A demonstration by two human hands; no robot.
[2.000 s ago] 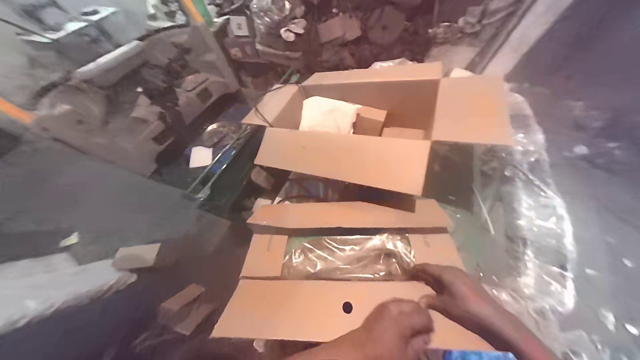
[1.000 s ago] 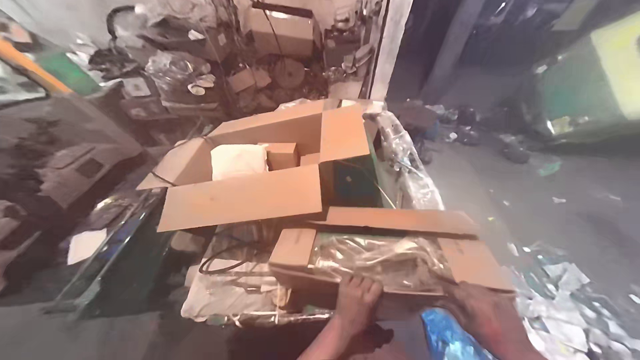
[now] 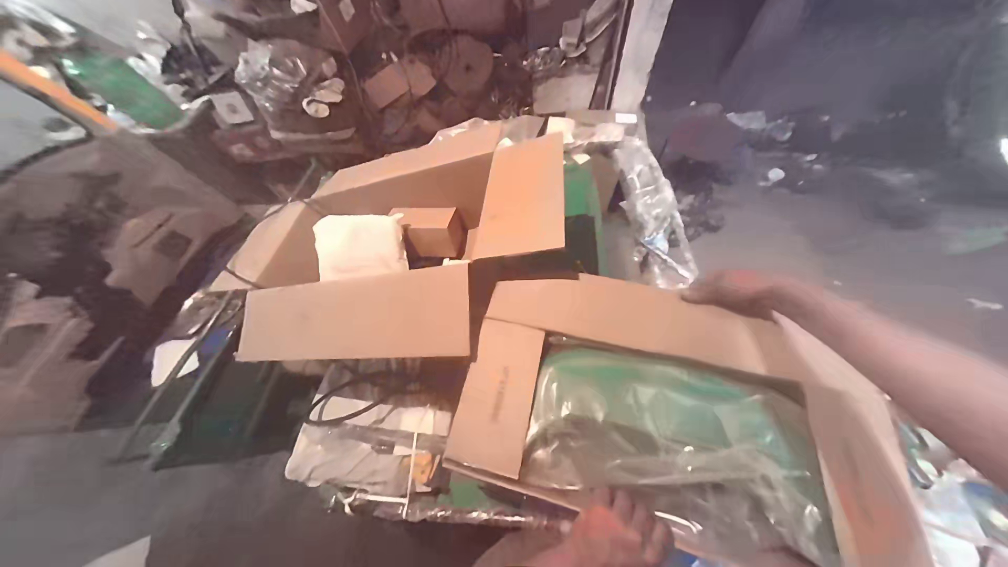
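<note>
An open cardboard box [image 3: 508,386] lies at the lower right, its flaps folded outward. Inside it is a green item wrapped in clear plastic [image 3: 669,409]. My left hand [image 3: 618,528] is at the box's near edge, with the fingers curled over the rim. At the far right, my right hand [image 3: 732,293] grips the outer edge of the far flap. A larger open cardboard box [image 3: 354,315] stands just beyond and to the left. It holds a white wrapped packet [image 3: 361,246] and a small brown carton [image 3: 431,232].
Beneath the boxes is a plastic-wrapped stack [image 3: 378,457] with a black cable [image 3: 339,402]. Clear plastic wrap [image 3: 657,213] hangs along its right side. Metal rails [image 3: 189,394] stand at the left. Loose scraps litter the floor at the right.
The box with the plastic-wrapped item has moved from in front of the larger box to its right. My right hand has moved to the far flap. The view has shifted.
</note>
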